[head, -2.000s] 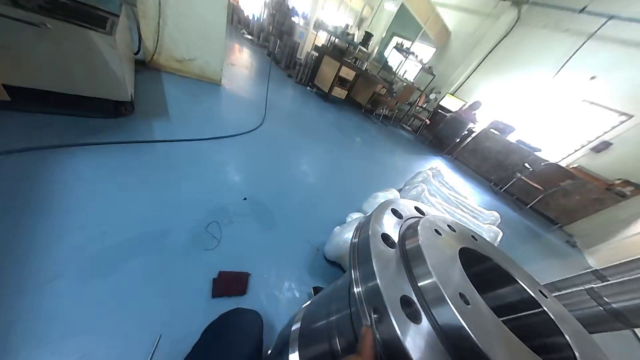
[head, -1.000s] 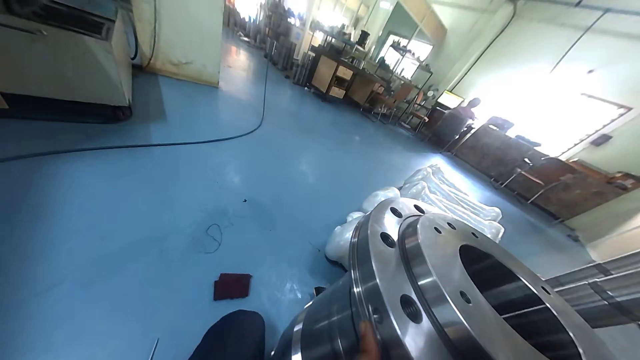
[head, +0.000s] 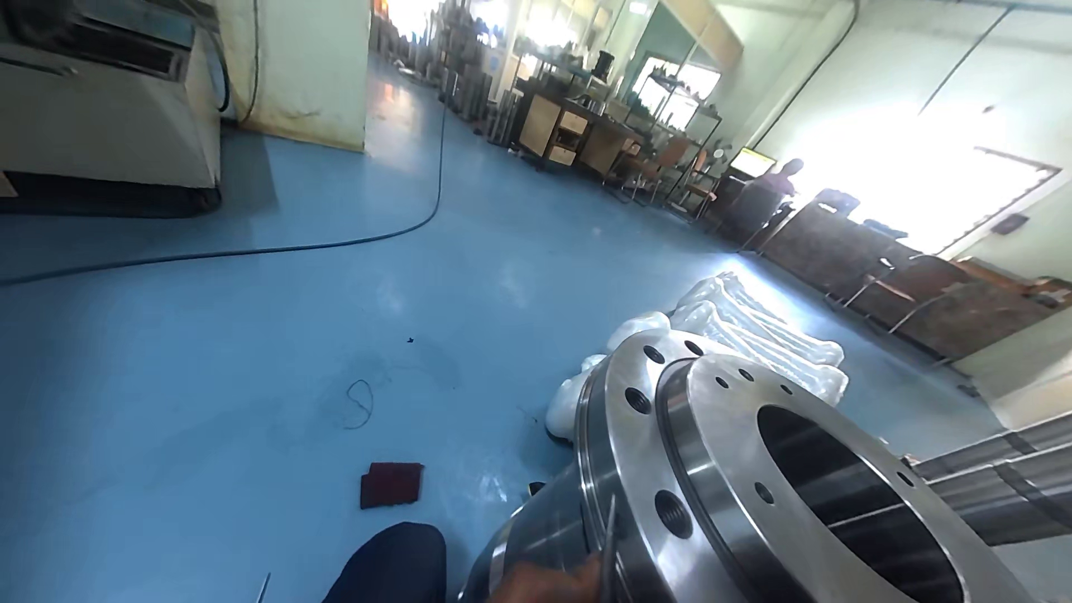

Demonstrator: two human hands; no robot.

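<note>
A large machined steel cylinder with a stepped, flanged end [head: 733,452] fills the lower right. Threaded holes dot its rings, and a wide bore opens in its end face. What appears to be my right hand [head: 548,582] is at the bottom edge, against the cylinder's side. Its fingers are closed on a thin, pointed metal tool [head: 610,536], which lies along the rim of the flange. The rest of that hand is cut off by the frame. My left hand is out of view.
Wrapped bundles [head: 745,335] lie behind the cylinder; steel bars [head: 997,477] are at right. A dark red cloth [head: 392,484], a thin loop [head: 360,404] and a black cable [head: 327,244] lie on the blue floor. A machine [head: 109,109] stands upper left; a person [head: 779,180] sits far off.
Only a fingertip showed at the flange in the earlier frames. Now more of the hand is in view at the bottom, and the thin tool shows beside its fingers.
</note>
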